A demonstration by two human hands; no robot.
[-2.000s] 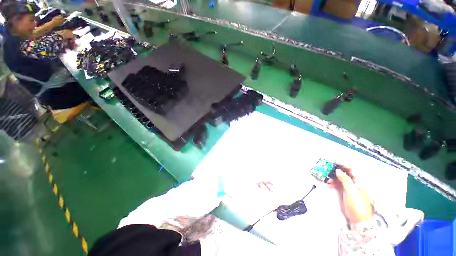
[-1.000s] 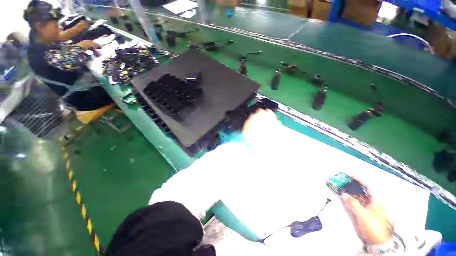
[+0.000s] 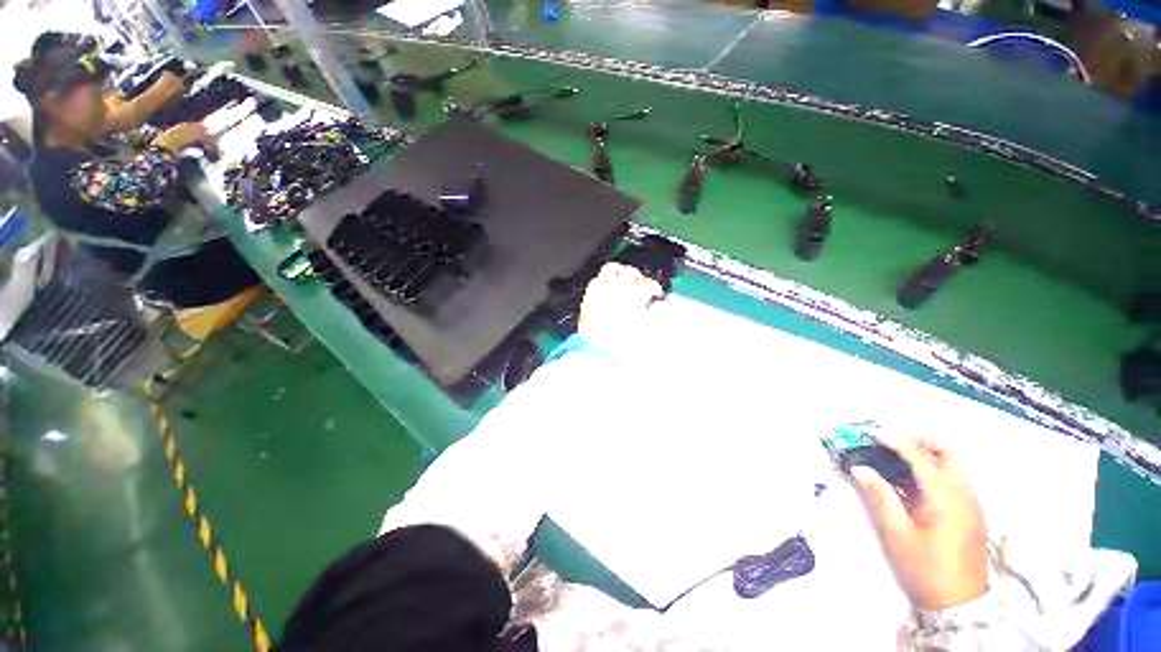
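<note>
My right hand [image 3: 927, 522] holds a green circuit board [image 3: 851, 439] together with a black housing shell [image 3: 887, 469] above the white work sheet [image 3: 764, 382]. A folded black cable bundle [image 3: 774, 567] lies on the sheet below it. My left hand [image 3: 619, 303] is at the sheet's upper left corner, beside black housings [image 3: 658, 259] at the foam pad's edge. It is overexposed, and I cannot tell whether its fingers hold a housing. A blue wrist band [image 3: 588, 353] shows faintly behind it.
The black foam pad [image 3: 535, 191] carries rows of housings [image 3: 405, 248]. The green conveyor [image 3: 764, 229] beyond the metal edge carries several black corded units [image 3: 940, 270]. A person [image 3: 121, 191] sits at far left by a heap of parts [image 3: 299, 163]. A blue bin [image 3: 1131, 624] is at lower right.
My left hand moved from the sheet's lower middle to the housings at the pad's edge. A black shell now shows in my right hand with the board. Belt units have shifted.
</note>
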